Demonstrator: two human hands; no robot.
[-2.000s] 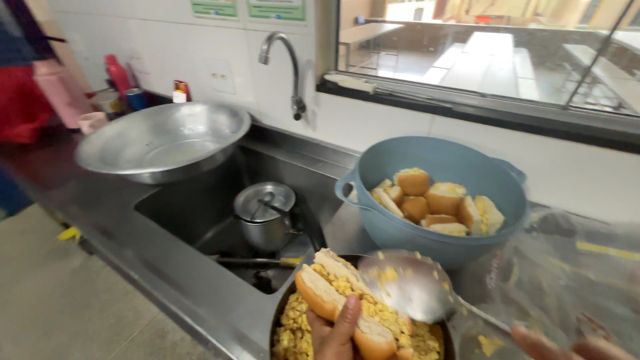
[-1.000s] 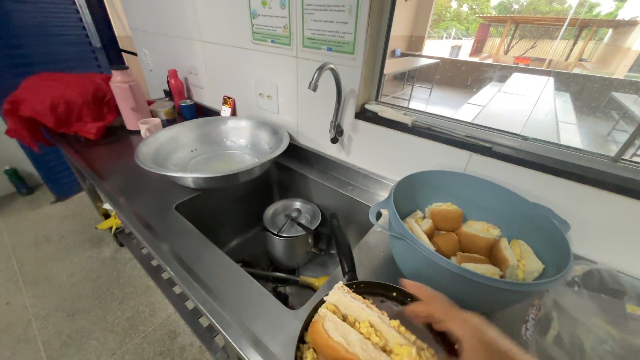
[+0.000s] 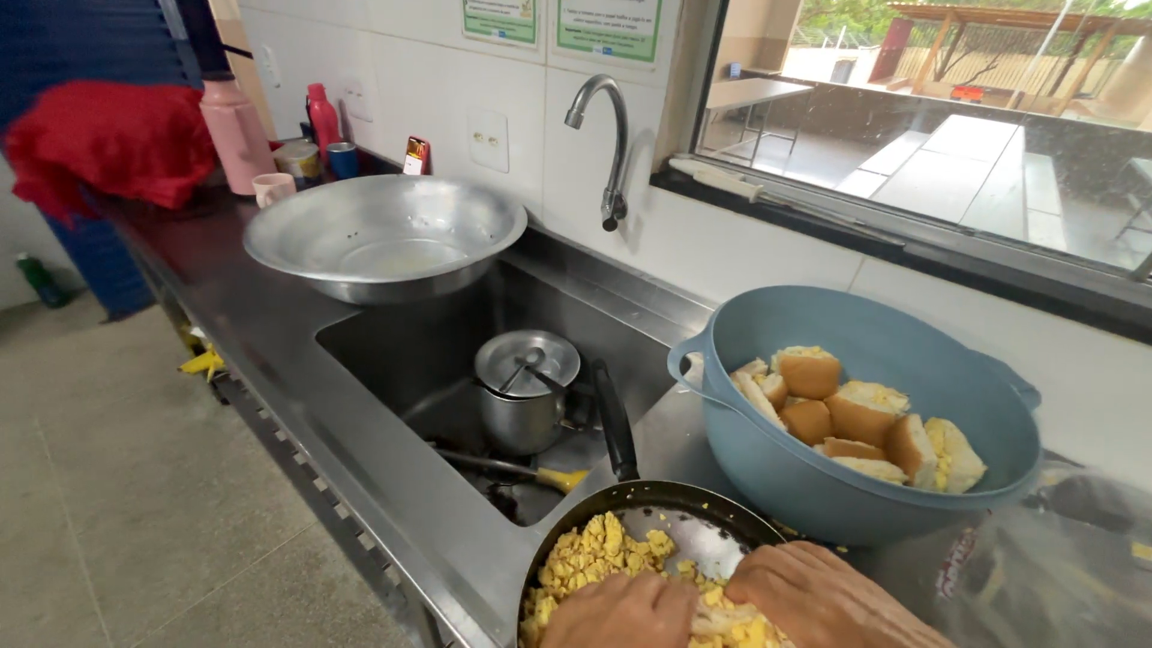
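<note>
A dark frying pan (image 3: 648, 490) with a black handle holds crumbled scrambled egg (image 3: 598, 558) at the bottom of the view. Over it are both hands, fingers curled around a bread roll filled with egg (image 3: 720, 621), mostly hidden by them and cut off by the frame. My left hand (image 3: 625, 612) is at its left, my right hand (image 3: 819, 589) at its right. Beyond the pan to the right, a blue plastic bowl (image 3: 747, 432) contains several filled roll pieces (image 3: 810, 373). The spoon is not visible.
A steel sink (image 3: 432, 360) holds a lidded metal pot (image 3: 522, 418) and a yellow-ended utensil (image 3: 558, 477). A large aluminium basin (image 3: 387, 243) rests at the sink's far edge under the faucet (image 3: 616, 153). A clear plastic bag (image 3: 1053, 567) lies at right; a pink thermos (image 3: 236, 135) stands far left.
The large spoon seen in my right hand two seconds ago is out of view. My right hand has come to the roll, and both hands are now on it over the pan.
</note>
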